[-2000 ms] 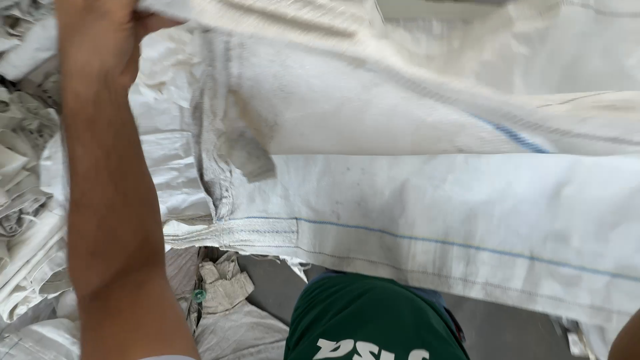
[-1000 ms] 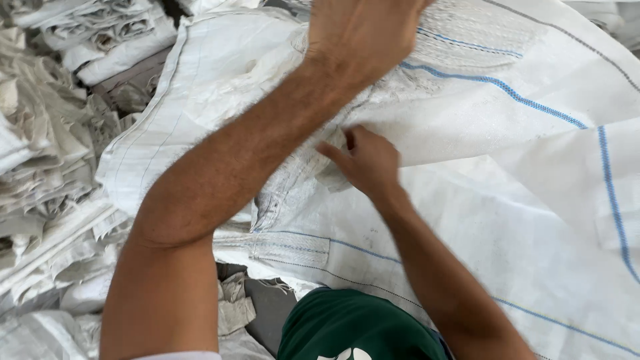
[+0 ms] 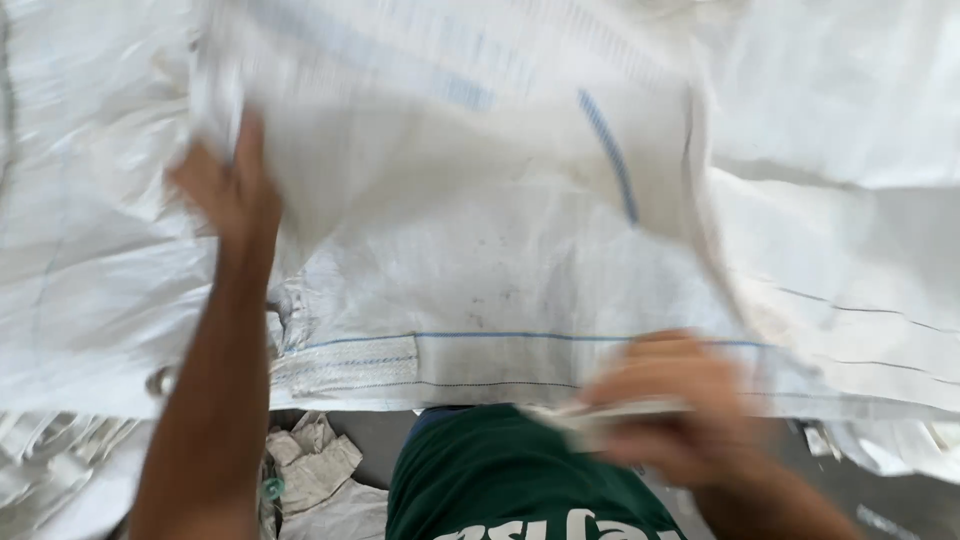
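A large white woven plastic sack [image 3: 480, 277] with blue stripes and dark stitching lies spread before me. My left hand [image 3: 232, 176], blurred, is at the upper left against a raised fold of the sack; whether its fingers grip the fabric is not clear. Low on the right, near the sack's front edge, my right hand [image 3: 675, 409] is closed on a strip of white fabric [image 3: 607, 420]. A stitched webbing patch [image 3: 352, 364] lies along the front hem. Motion blur hides the fingertips and the upper part of the fold.
More white sack fabric [image 3: 82, 262] spreads at the left, and another stretch [image 3: 847, 225] at the right. Crumpled off-white cloth pieces [image 3: 315, 457] lie below the front edge, beside a green-clad torso [image 3: 517, 480]. Grey floor [image 3: 892, 495] shows at the lower right.
My hands, near each other on the sack one second ago, are now far apart. The right one has come down to the front edge. A sack layer is now lifted in a fold.
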